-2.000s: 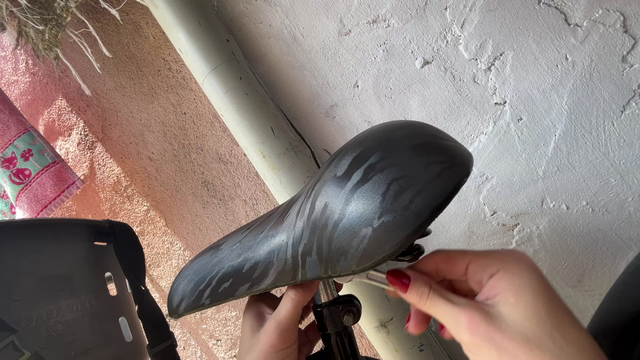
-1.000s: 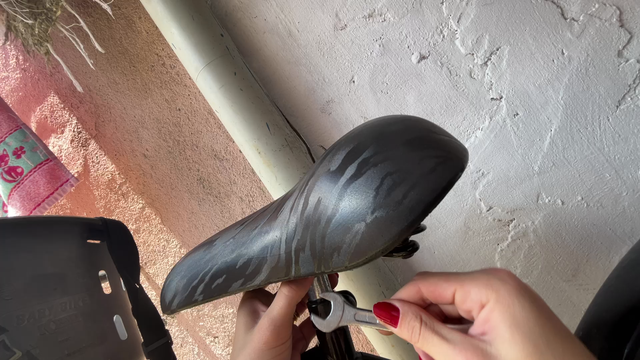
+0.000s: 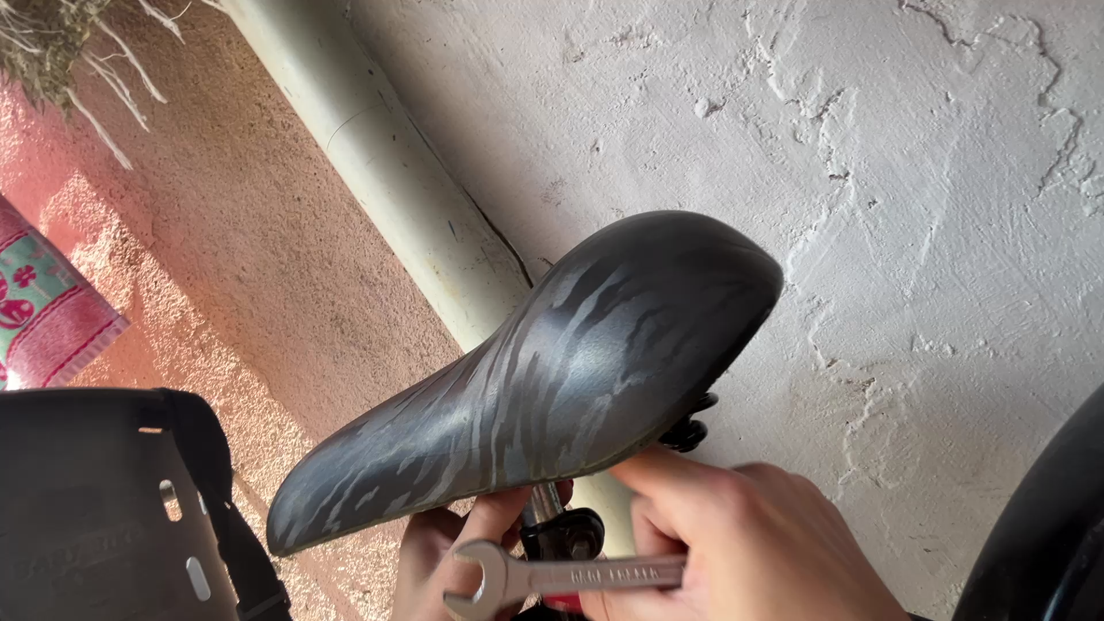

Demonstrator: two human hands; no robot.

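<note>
A black and grey patterned bicycle saddle (image 3: 552, 371) sits tilted at the centre on a metal seatpost (image 3: 544, 503). My left hand (image 3: 457, 552) is under the saddle beside the post, its fingers partly hidden; whether it grips anything does not show. My right hand (image 3: 733, 535) holds an open-end wrench (image 3: 569, 576) by its shank, the open jaw pointing left in front of my left hand. The right index finger reaches up to the saddle's underside. A black seatpost clamp (image 3: 565, 535) shows just above the wrench. Black springs (image 3: 690, 423) stick out under the saddle's wide rear.
A pale pipe (image 3: 371, 147) runs diagonally behind the saddle, along a rough white wall (image 3: 862, 216). A black plastic seat part with a strap (image 3: 95, 509) stands at lower left, a pink and green towel (image 3: 52, 319) above it. A black curved part (image 3: 1044, 526) is at lower right.
The wrench came into full view beside the seatpost one second ago, and now lies lower, in front of my left hand. My right index finger has moved up to the saddle's underside.
</note>
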